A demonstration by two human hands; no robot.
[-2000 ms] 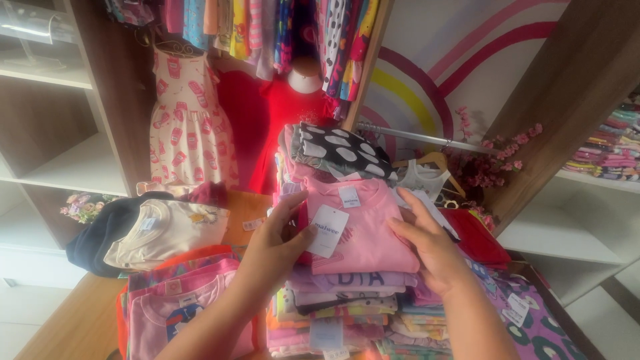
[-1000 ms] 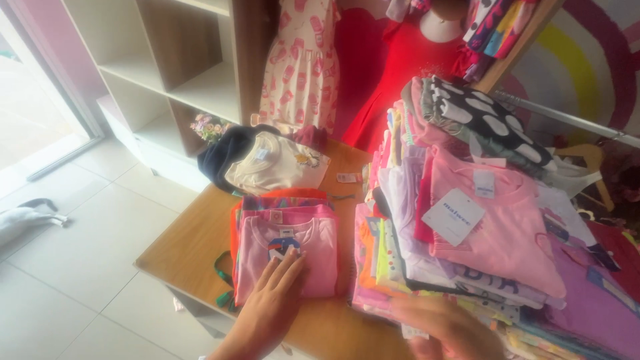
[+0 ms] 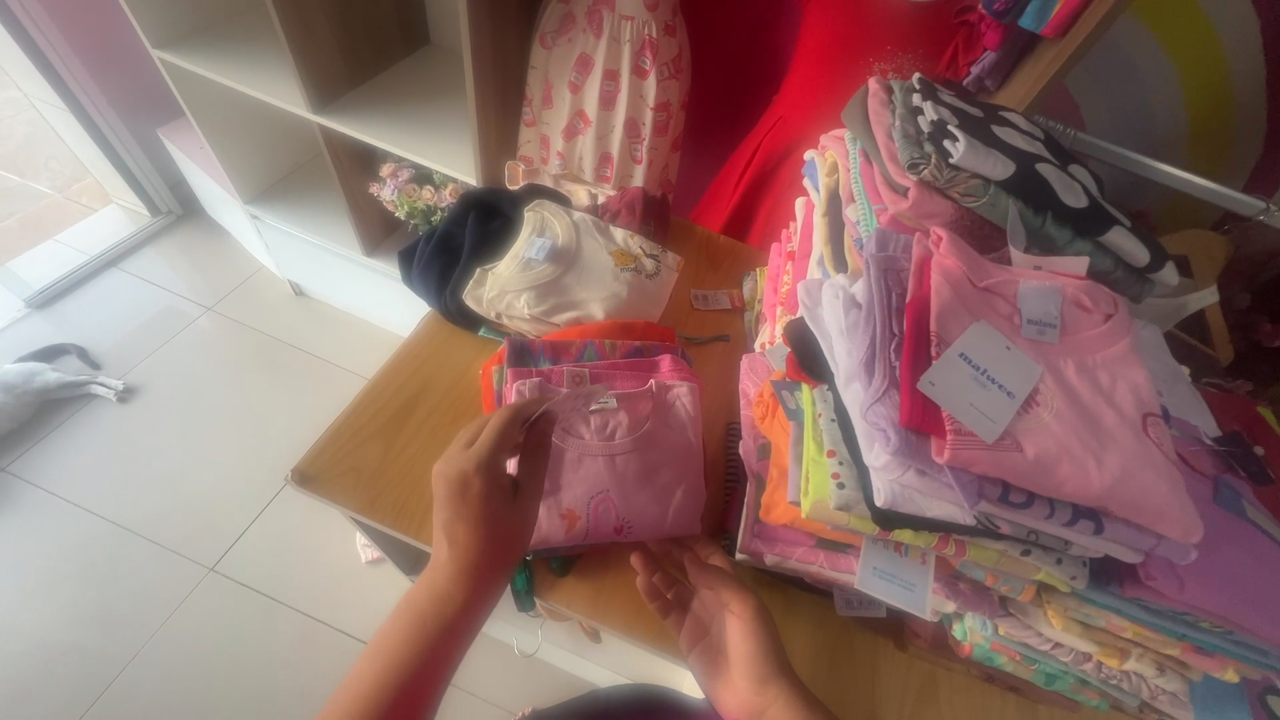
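Observation:
A folded pink T-shirt [image 3: 625, 460] lies on top of a small pile of folded clothes on the wooden table. My left hand [image 3: 495, 480] is at its left edge, fingers bent near the collar; whether they pinch the cloth or a tag is unclear. My right hand [image 3: 710, 610] is palm up at the shirt's lower edge, fingers apart, holding nothing. To the right, a folded pink shirt with a white tag [image 3: 1080, 400] tops a tall stack of folded children's clothes [image 3: 860, 420]. Behind the small pile lies a folded cream T-shirt [image 3: 580, 265] beside a dark navy garment [image 3: 465, 250].
The wooden table [image 3: 370, 450] has its left edge above a white tiled floor. White shelves [image 3: 390, 110] with small artificial flowers [image 3: 412, 195] stand behind. A patterned dress [image 3: 605, 90] and a red dress [image 3: 800, 110] hang at the back. An animal's legs [image 3: 80, 383] show at far left.
My right hand has moved from beside the tall stack to the small pile's lower edge. A pink shirt with a different print now tops that pile. The view has shifted left since the first frame.

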